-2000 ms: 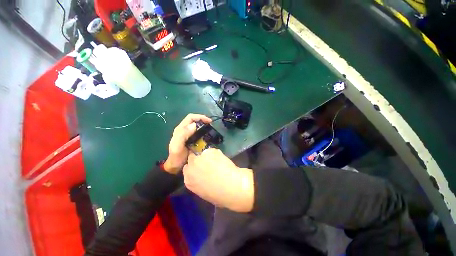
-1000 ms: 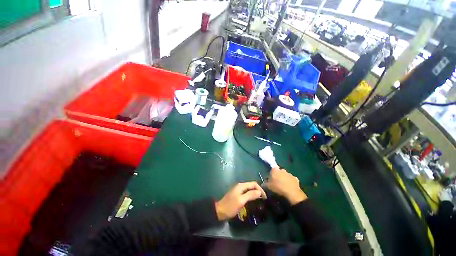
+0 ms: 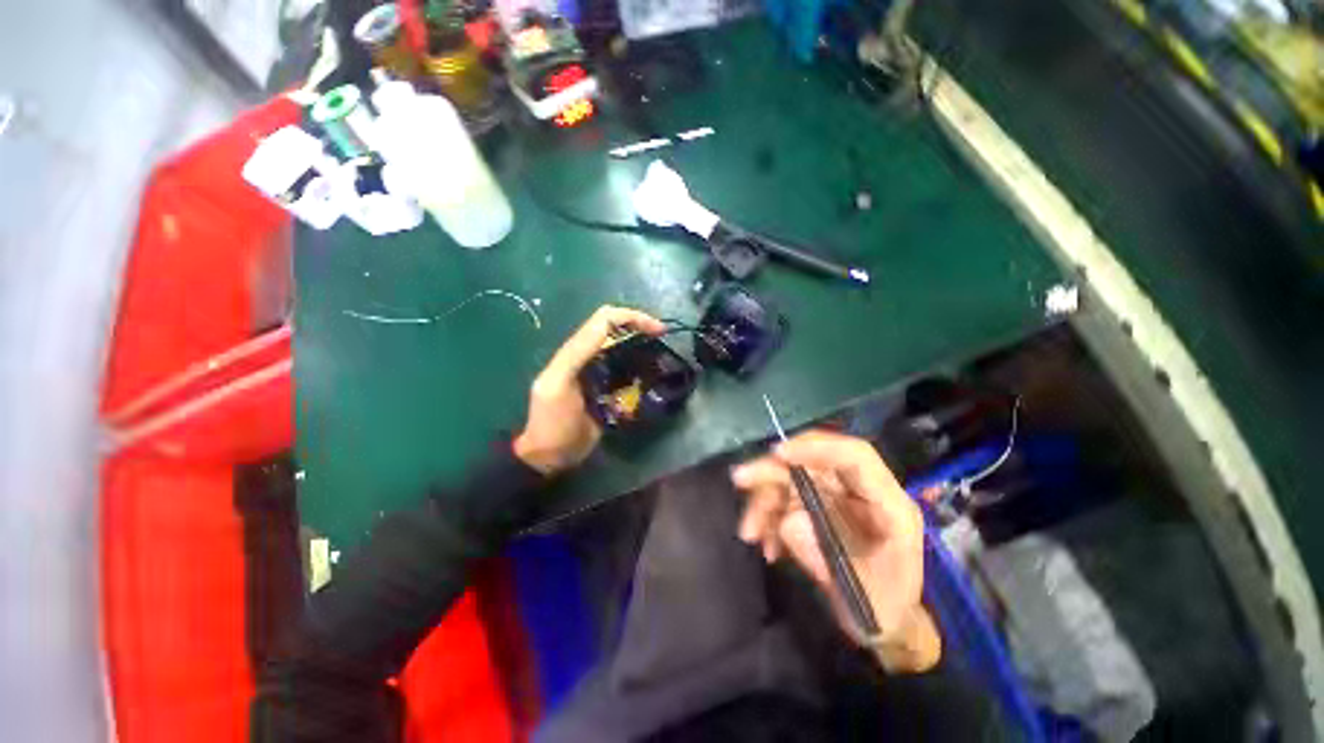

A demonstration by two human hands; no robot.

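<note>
My left hand (image 3: 574, 392) holds an open black adapter housing (image 3: 636, 380) with a yellow patch inside, above the green mat. A second black case part (image 3: 738, 331) lies just right of it, with thin wires running between them. My right hand (image 3: 857, 537) holds a slim dark pen-like tool (image 3: 832, 540) with a thin metal tip pointing up and left, apart from the housing, near the bench's front edge. The image is somewhat blurred, so the tool's kind is unclear.
A black rod tool with a white end (image 3: 674, 200) lies behind the case part. A translucent bottle (image 3: 447, 171), white holders (image 3: 309, 177) and a digital meter (image 3: 556, 90) stand back left. A pale wire (image 3: 436, 314) lies left. Red bins (image 3: 189, 378) are at left, the conveyor at right.
The view has tilted back down. My right hand has moved from near the white-ended tool to the front right and now holds the slim dark tool. My left hand is around the housing.
</note>
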